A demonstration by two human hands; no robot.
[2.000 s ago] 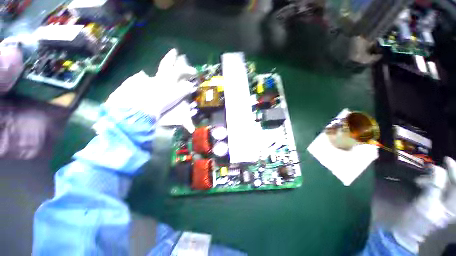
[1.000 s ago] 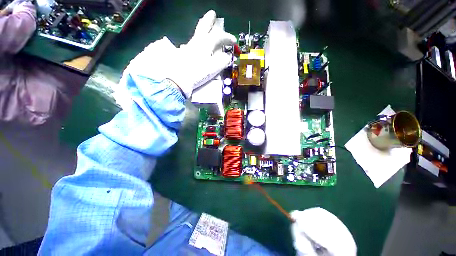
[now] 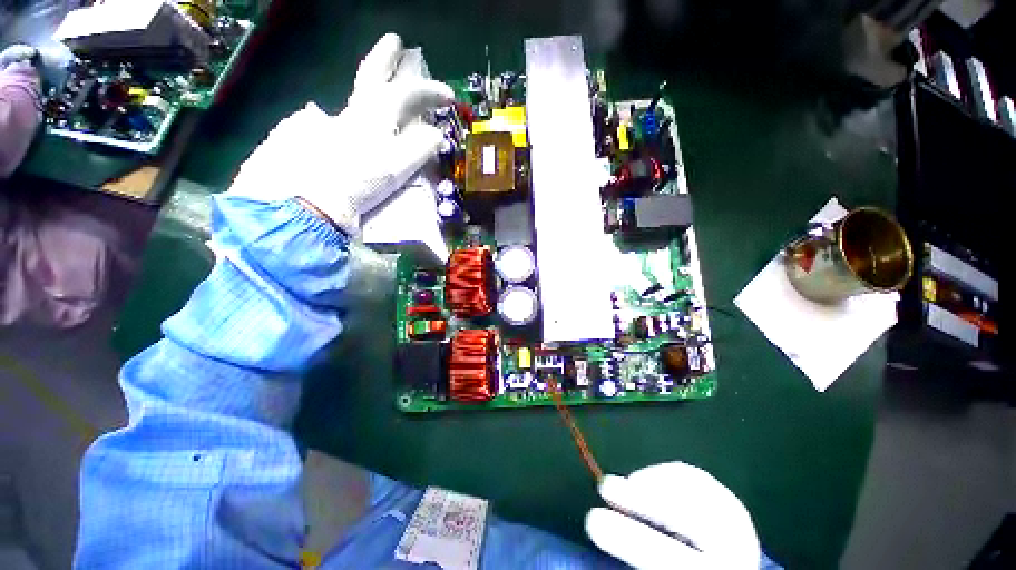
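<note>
The green power board [image 3: 657,384] lies on the green mat, with a long flat heatsink [image 3: 570,200] across it. My right hand [image 3: 674,518], white-gloved, holds a small brush [image 3: 576,432] below the board; its tip is at the parts near the board's front edge. My left hand [image 3: 373,145], white-gloved, rests at the board's upper left, its fingers on a pale heatsink block [image 3: 410,223] there; part of that block is hidden under the hand. Two copper-red coils [image 3: 472,364] and two round white-topped capacitors [image 3: 517,305] stand left of the long heatsink.
A brass-coloured brush cup [image 3: 852,254] stands on a white cup pad [image 3: 819,340] right of the board. Black totes [image 3: 914,223] holding boards are at the far right. Another board [image 3: 145,123] and a person's pink sleeve [image 3: 50,262] are at the upper left.
My right hand came from the far right beside the cup to the board's front edge with the brush. Since a second ago the brush tip moved slightly inward over the parts. My left hand stays at the board.
</note>
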